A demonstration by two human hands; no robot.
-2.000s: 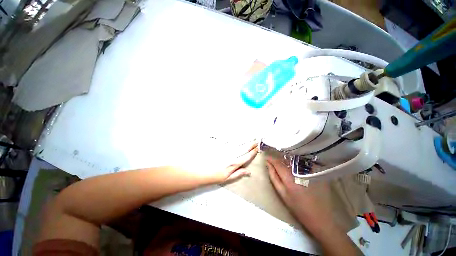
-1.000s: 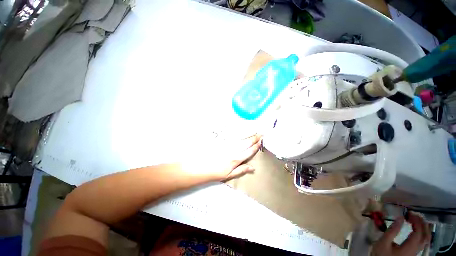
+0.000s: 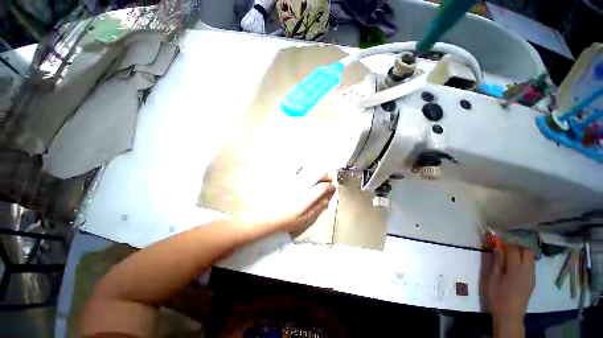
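A large beige garment panel [image 3: 228,162] lies left of the machine, its middle washed out to white. A narrower beige fabric piece [image 3: 360,221] lies below the needle area, with a dark line between it and the cloth at its left. My left hand [image 3: 316,201] lies on the cloth just left of the presser foot area and holds it down. My right hand [image 3: 509,274] is at the right end of the machine bed, fingers closed around small red-orange snips [image 3: 490,240], mostly hidden by the fingers. The white sewing machine head [image 3: 370,132] hides the needle.
A turquoise bottle-shaped piece [image 3: 312,90] lies on the panel behind my left hand. Grey cut pieces [image 3: 99,132] lie on plastic at far left. A pale tub [image 3: 516,43] stands behind the table. Thin metal tools [image 3: 567,270] lie at far right, below a blue spool stand [image 3: 568,132].
My right hand has left the cloth beside the needle and moved right to the snips. The beige cloth has shifted left, with more of the large panel showing behind. The view has swung right.
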